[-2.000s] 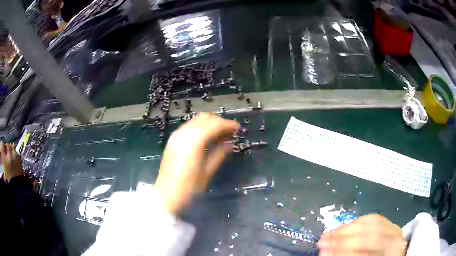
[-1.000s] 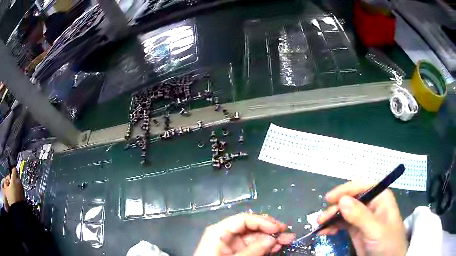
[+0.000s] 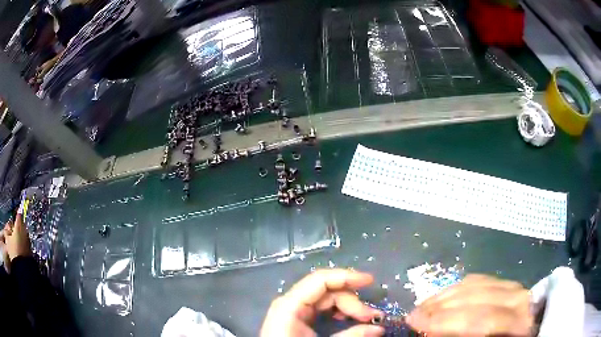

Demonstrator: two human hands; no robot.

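My left hand (image 3: 323, 306) is at the bottom centre, with a small dark ring-like component (image 3: 377, 320) between its thumb and fingertips. My right hand (image 3: 471, 306) is close on its right, back of the hand up, fingers curled toward the component. The tweezers are not visible now; what the right fingers hold is hidden. White and blue bits (image 3: 431, 280) are heaped just beyond my right hand. A white sheet with rows of pale-blue marks (image 3: 455, 192) lies beyond them. Small dark and metal components (image 3: 217, 108) lie piled at centre left, with a smaller group (image 3: 286, 187) nearer.
A clear blister tray (image 3: 247, 247) lies left of centre, others at far side and left. A pale strip (image 3: 395, 117) crosses the table. White roll (image 3: 535, 125), yellow tape (image 3: 568, 102), red container (image 3: 495, 25) and scissors (image 3: 583, 243) are right. Another person's hand (image 3: 16, 237) and a post (image 3: 49, 118) are left.
Left hand has come from the component group to the bottom centre. Right hand held black tweezers a second ago; it has turned over and lowered, and they no longer show. The view has shifted slightly.
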